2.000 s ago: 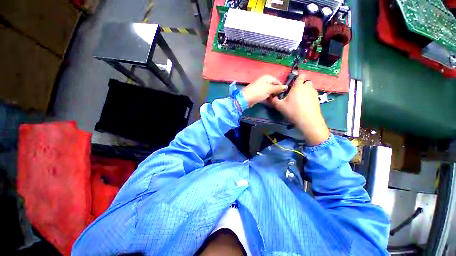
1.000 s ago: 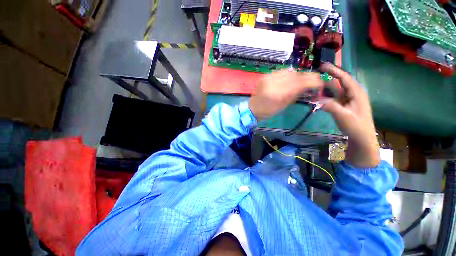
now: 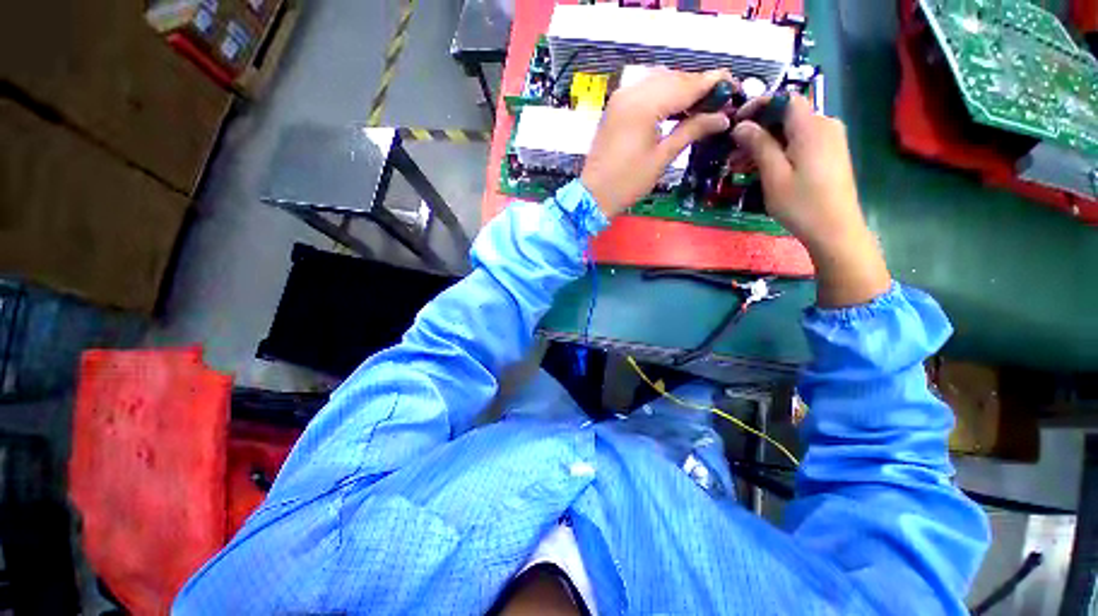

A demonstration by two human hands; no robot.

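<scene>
The green circuit board (image 3: 753,220) lies component side up on a red mat (image 3: 771,253). It bears a long finned heat sink (image 3: 662,39), a shorter white one (image 3: 556,130) and a yellow block (image 3: 588,90). My left hand (image 3: 644,135) and my right hand (image 3: 813,169) are over its right part, fingertips close together. Each pinches a dark round part (image 3: 777,111); whether these are coils on the board cannot be told. My hands hide much of that area. Dark-handled cutters (image 3: 756,290) lie spread on the green bench mat (image 3: 614,307).
Another green board (image 3: 1017,72) lies solder side up over red pads (image 3: 933,132) at the far right. A yellow cord (image 3: 735,421) hangs near my waist. At left are a grey stool (image 3: 325,166), a black crate (image 3: 349,311), a red sheet (image 3: 151,457) and brown cartons (image 3: 102,157).
My hands held the dark cutters at the front edge at first. The cutters now lie on the green mat, and both hands have moved forward over the board. The view has shifted slightly.
</scene>
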